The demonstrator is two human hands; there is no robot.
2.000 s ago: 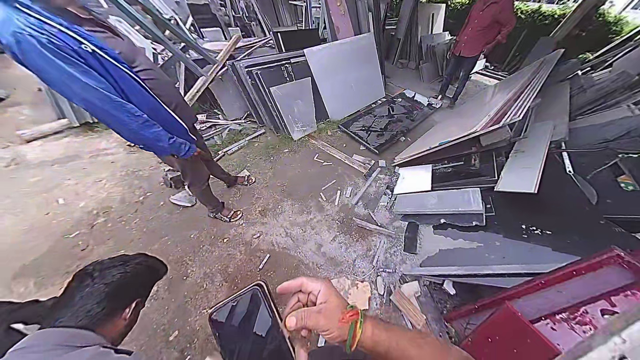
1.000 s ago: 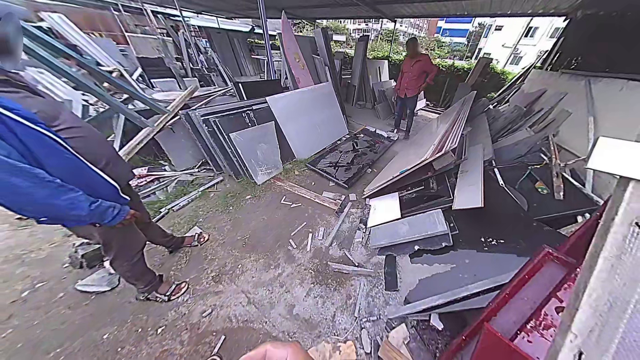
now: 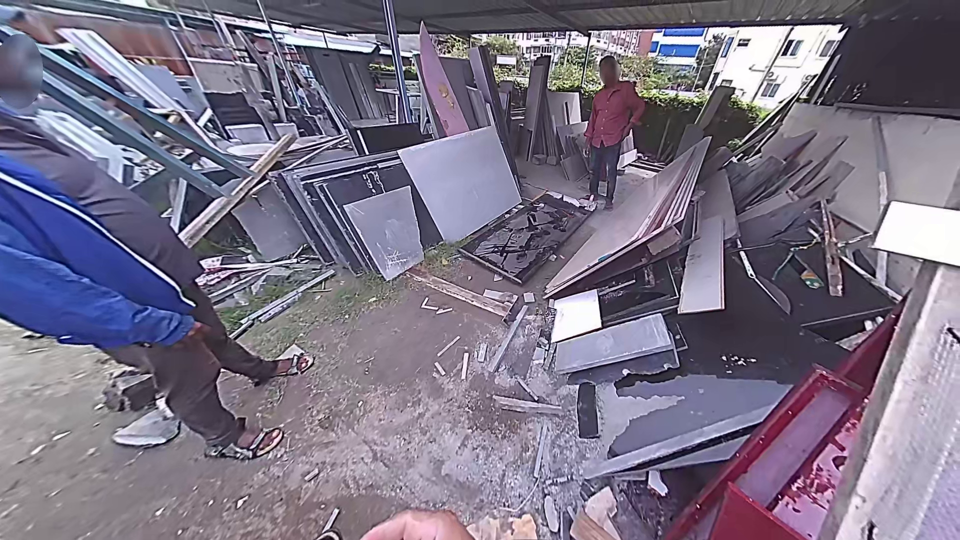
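Note:
Part of one of my hands (image 3: 417, 526) shows at the bottom edge, cut off by the frame; which hand it is and whether it holds anything cannot be told. Nearest to it in the picture are broken pale stone pieces (image 3: 596, 514) on the ground. My other hand is out of view. Up and to the right lie grey slabs (image 3: 615, 344) and a dark slab with a ragged pale patch. A red tray-like frame (image 3: 750, 517) stands at the lower right.
A person in a blue jacket (image 3: 82, 262) stands at the left, a person in a red shirt (image 3: 611, 112) at the back. Slabs (image 3: 461, 180) lean in stacks mid-yard. A wet black panel (image 3: 525, 236) lies flat. Offcuts (image 3: 525, 406) litter the dirt. A pale post (image 3: 900, 405) rises at right.
The view has tilted up. The phone and the hand with a wristband at it, seen two seconds ago, are out of view, as is the crouching person's head at lower left.

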